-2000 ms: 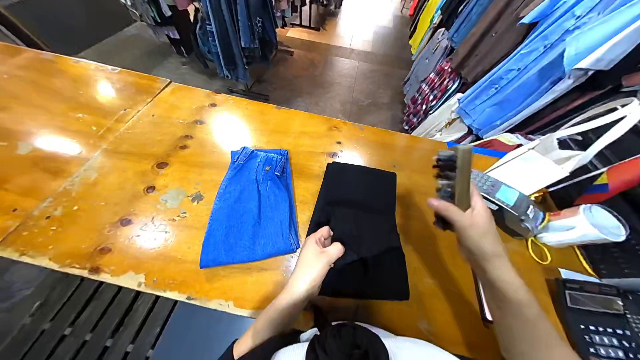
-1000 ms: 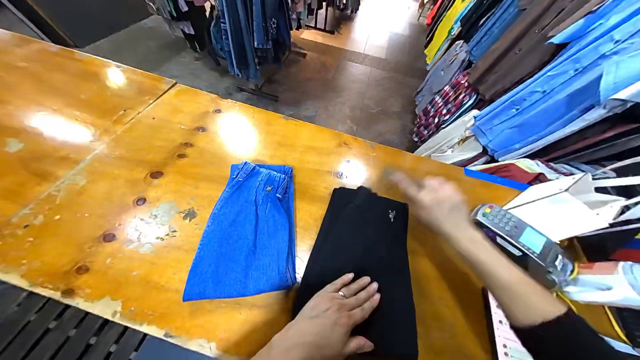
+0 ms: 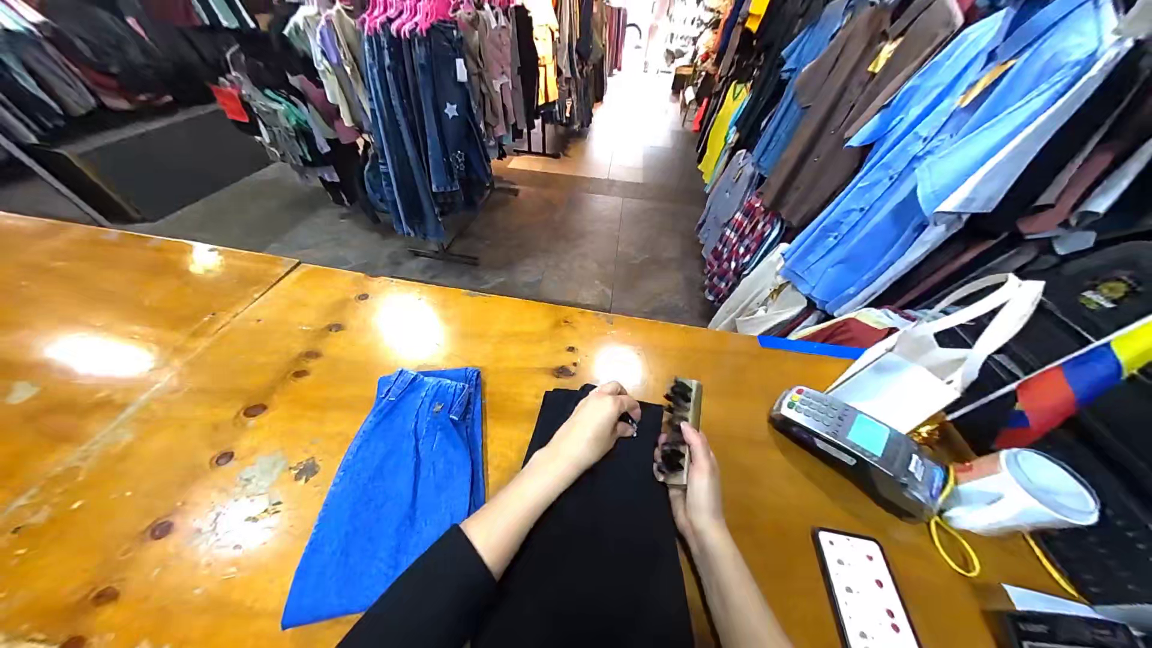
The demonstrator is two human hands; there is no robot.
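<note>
Folded black trousers (image 3: 598, 540) lie lengthwise on the wooden counter (image 3: 207, 378). Near their top edge, my left hand (image 3: 596, 427) rests with its fingers bent, pinching at the fabric or something small on it; which one I cannot tell. My right hand (image 3: 695, 481), at the right edge of the trousers, holds a wooden brush with dark bristles (image 3: 679, 432), bristle side turned left. Folded blue denim jeans (image 3: 400, 486) lie to the left of the trousers, apart from them.
On the right of the counter are a card terminal (image 3: 859, 445), a smartphone (image 3: 866, 589), a white cloth bag (image 3: 918, 360), a yellow cord and a white cup-like container (image 3: 1026, 490). Clothes racks, one with blue shirts (image 3: 945, 162), stand beyond the counter's far edge.
My left hand has moved from the middle of the black trousers up to their top edge. The brush in my right hand, blurred a second ago, is now beside the trousers. The view has tilted up.
</note>
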